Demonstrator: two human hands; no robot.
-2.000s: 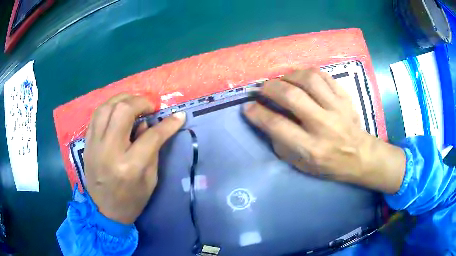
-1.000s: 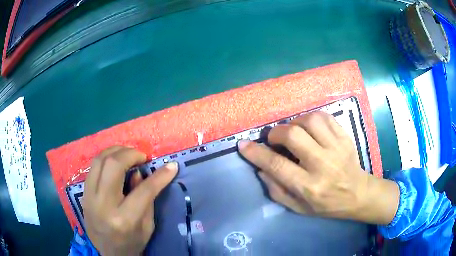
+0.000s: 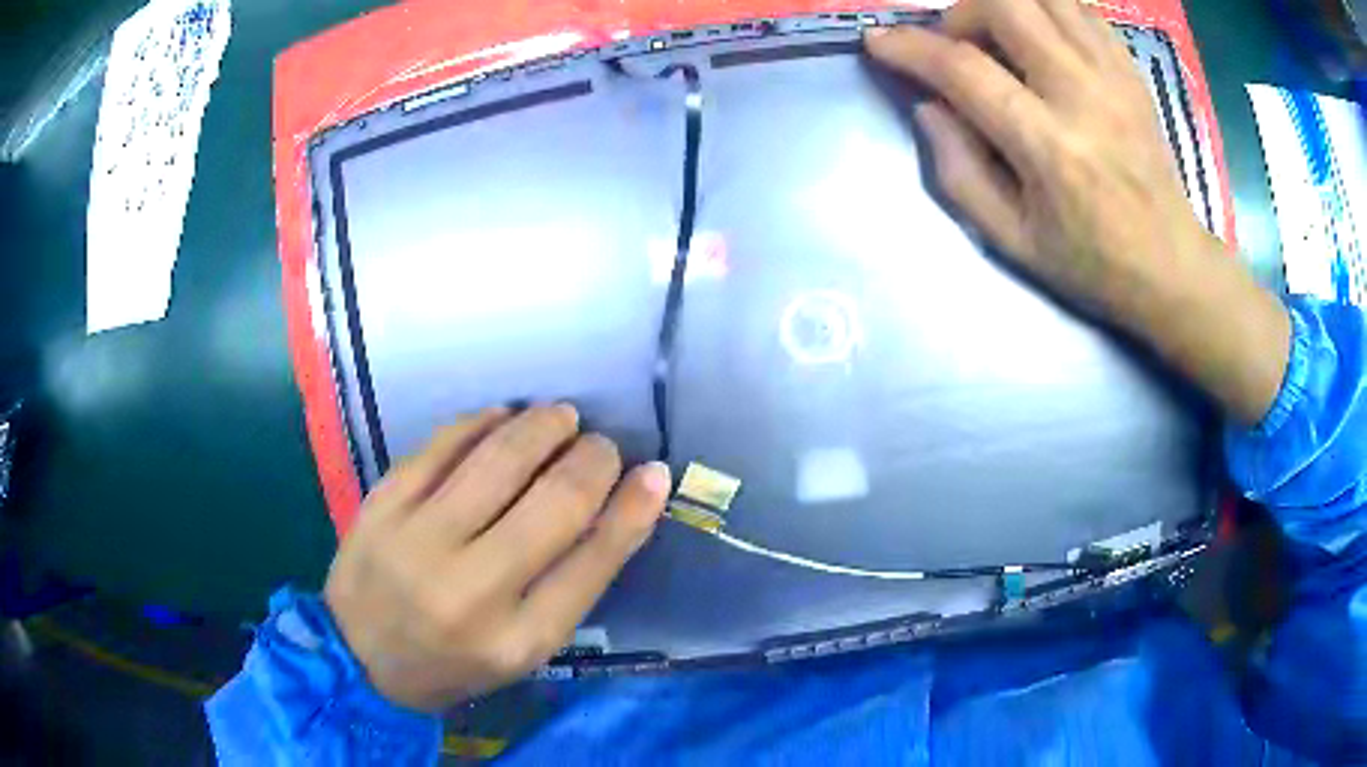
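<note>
A grey laptop lid (image 3: 960, 405) with a round logo lies in a red foam pad (image 3: 300, 255). A thin black display cable (image 3: 688, 180) runs from the lid's far edge to a cream-and-gold screen connector (image 3: 706, 493) near the near edge; a pale lead goes on to the right from there. My left hand (image 3: 487, 555) is over the lid's near left part, thumb and fingertips at the cable just left of the connector; whether it grips the cable is unclear. My right hand (image 3: 1049, 165) rests at the far edge, index fingertip on the black strip, fingers partly cut off by the frame's top.
A handwritten note (image 3: 150, 165) lies on the dark green mat at the left. A sheet with blue strips (image 3: 1307, 188) is at the right. A small white barcode label (image 3: 1124, 544) is at the lid's near right edge. The floor shows at bottom left.
The lid now sits higher in view, showing its near edge. My left hand has left the far edge and moved to the cable near the connector. My right hand stays at the far edge.
</note>
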